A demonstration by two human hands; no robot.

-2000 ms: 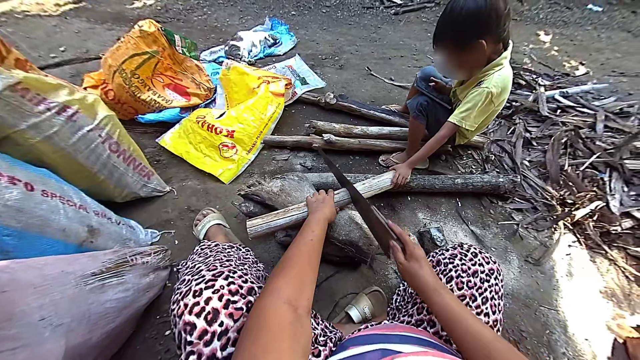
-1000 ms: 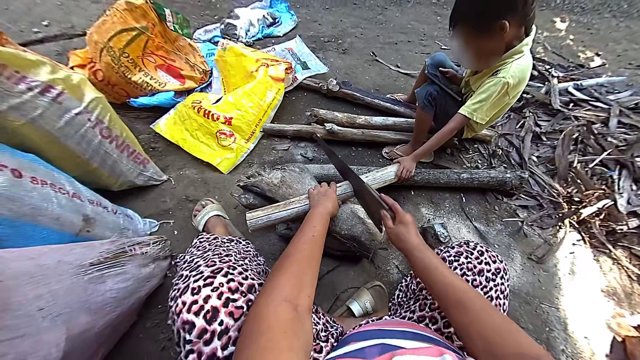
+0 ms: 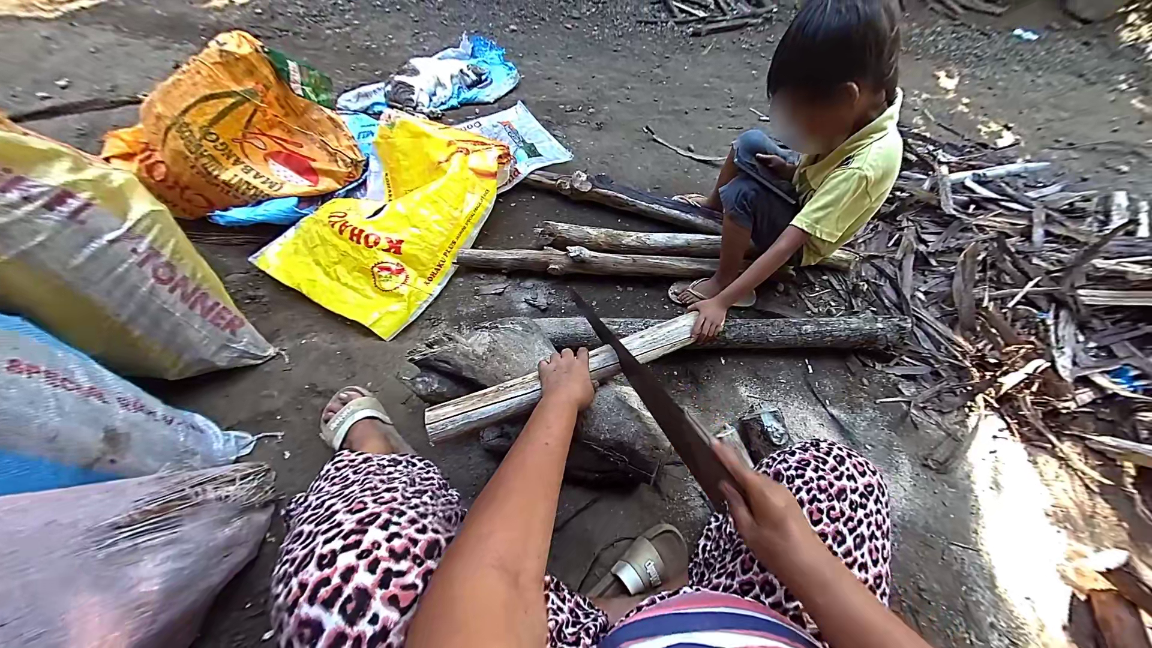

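Observation:
My left hand (image 3: 566, 380) grips the upper side of a split wooden pole (image 3: 486, 402), which lies slanted across a thick log chunk (image 3: 634, 418). In my right hand (image 3: 758, 493) is the near end of a handsaw (image 3: 661, 400). Its long dark blade crosses the pole just right of my left hand, with the tip pointing up and away. Another person's hand (image 3: 708, 319) holds the pole's far right end. The saw's handle is mostly hidden in my fist, and the cutting edge is too small to make out.
A person in a yellow shirt (image 3: 850, 184) squats beyond the pole. Several round branches (image 3: 585, 261) and a darker log (image 3: 810, 332) lie on the dirt. Filled sacks (image 3: 117, 261) stand at left, with a flattened yellow sack (image 3: 387, 243) behind. Dry leaves and sticks (image 3: 1017, 270) are heaped at right.
My right hand has drawn back toward my body with the saw, compared with one second ago. My left hand and the other person's hand remain on the pole.

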